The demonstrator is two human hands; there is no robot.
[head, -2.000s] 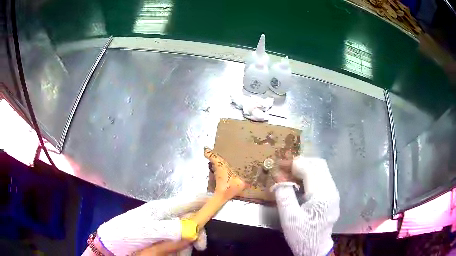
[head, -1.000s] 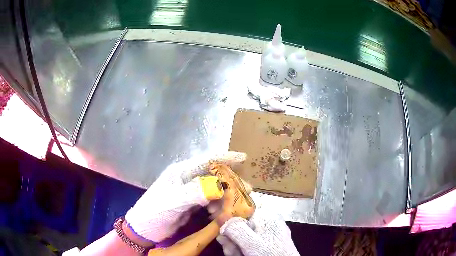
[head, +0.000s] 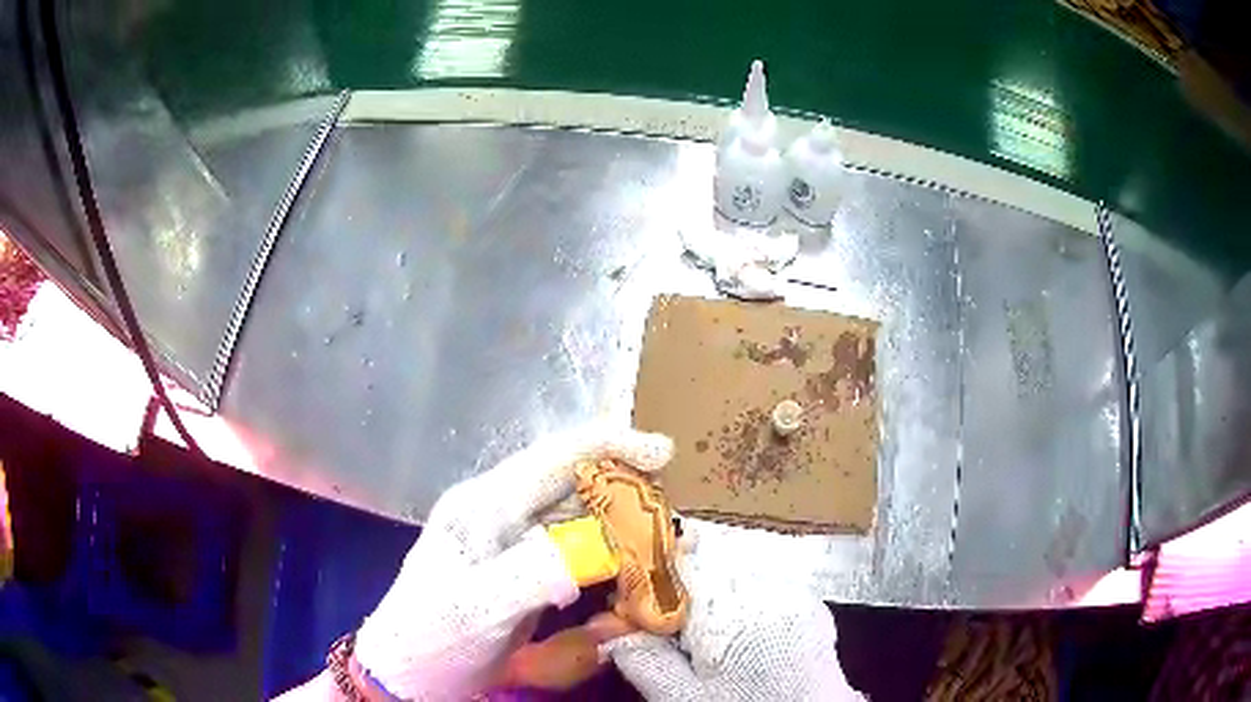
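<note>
An orange-tan carved workpiece (head: 637,536) is held over the bench's front edge, its wider slotted end facing up and its shank running down to the left. My left hand (head: 508,549), in a white knit glove with a yellow band on the thumb, is closed around its left side. My right hand (head: 741,634), also gloved, is at the lower right end of the piece, its fingertips touching it. A small dark bit (head: 678,525) shows at the piece's right edge. Whether the right fingertips hold anything small is hidden.
A stained cardboard pad (head: 741,370) with a small pale round cap (head: 786,417) lies on the grey bench (head: 453,302). Behind it are a crumpled white rag (head: 748,261), a thin dark rod (head: 812,285) and two white bottles (head: 749,178). A green belt (head: 768,41) runs behind.
Both hands have drawn back from the cardboard to the bench's front edge. The right hand has left the cap and come to the workpiece. The piece has turned, and its slot now faces up.
</note>
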